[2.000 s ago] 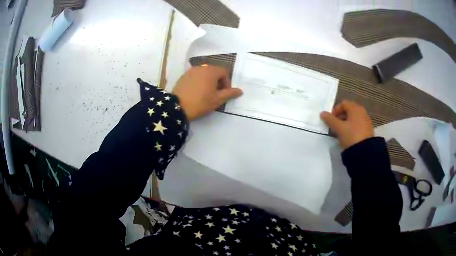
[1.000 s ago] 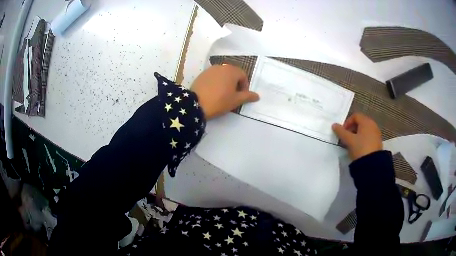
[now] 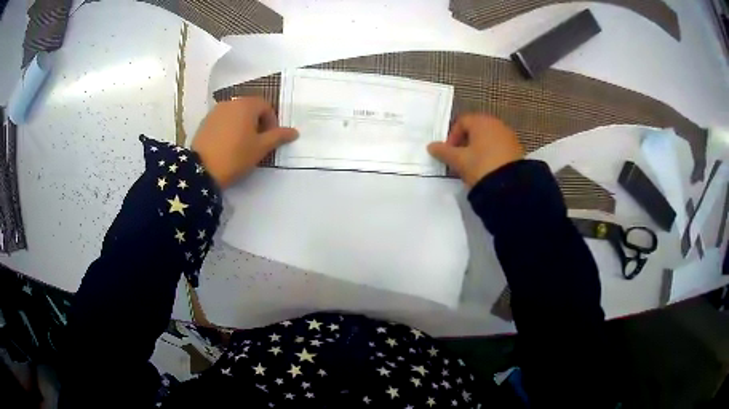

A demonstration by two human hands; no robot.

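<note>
A white rectangular pattern piece with a thin outline and small writing lies on a long curved checked cloth offcut. Its lower edge runs along the cloth's lower edge. My left hand pinches the pattern's left edge between thumb and fingers. My right hand pinches its lower right corner. The cloth lies on a white paper sheet that shows below it. The cloth parts under the pattern and my hands are hidden.
One dark weight rests on the cloth's upper edge, another lies at the right. Shears lie near my right sleeve, partly hidden. More checked offcuts lie at the back. A blue-white roll is at the left.
The view has turned and shifted, so the table things appear moved left and more level than a second ago. Both hands still hold the pattern at the same places on the cloth.
</note>
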